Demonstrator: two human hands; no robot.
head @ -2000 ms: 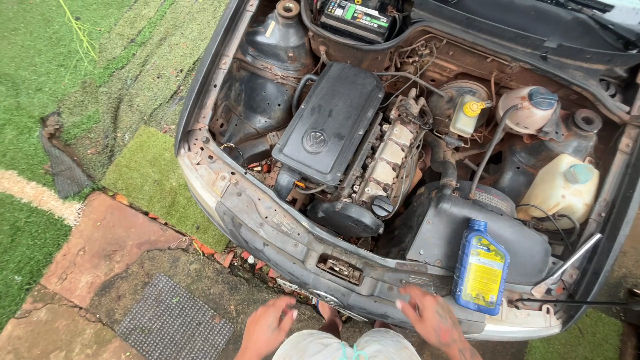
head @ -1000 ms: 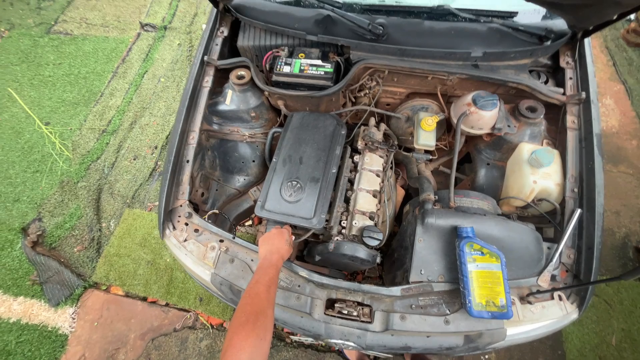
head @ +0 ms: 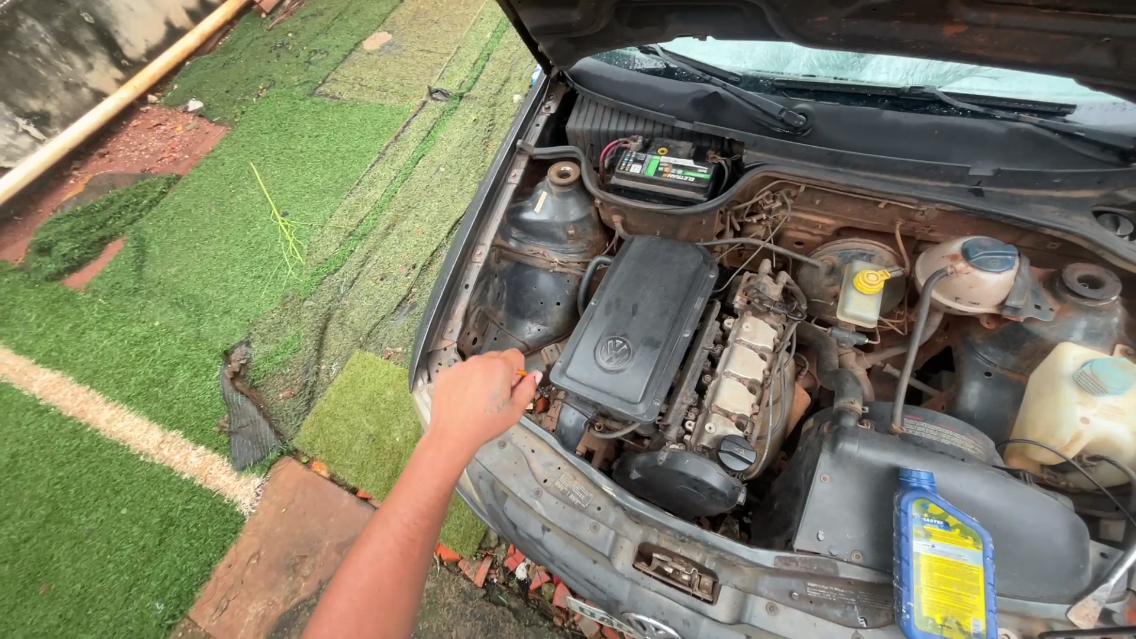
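Observation:
My left hand (head: 479, 399) is above the left front edge of the engine bay, its fingers closed on a small orange handle (head: 521, 374), seemingly an engine oil dipstick's; the rest of it is hidden. Right of the hand lies the black plastic engine cover (head: 635, 328). Beside that cover is the valve cover (head: 741, 373) with its black oil filler cap (head: 736, 453) in place. A blue oil bottle (head: 945, 559) with a yellow label stands on the front panel at the right, its blue cap on. My right hand is out of view.
The raised hood (head: 843, 35) hangs over the windshield. A battery (head: 666, 169) sits at the back of the bay. On the right are the brake fluid reservoir (head: 859, 297), coolant tank (head: 967, 275) and washer tank (head: 1069, 413). Artificial turf (head: 319, 169) and a stone slab (head: 288, 550) lie beside the car.
Two seconds ago both hands were low in front of the car. My left hand then reached to the engine cover's front corner and has since moved left from it. The view has turned left.

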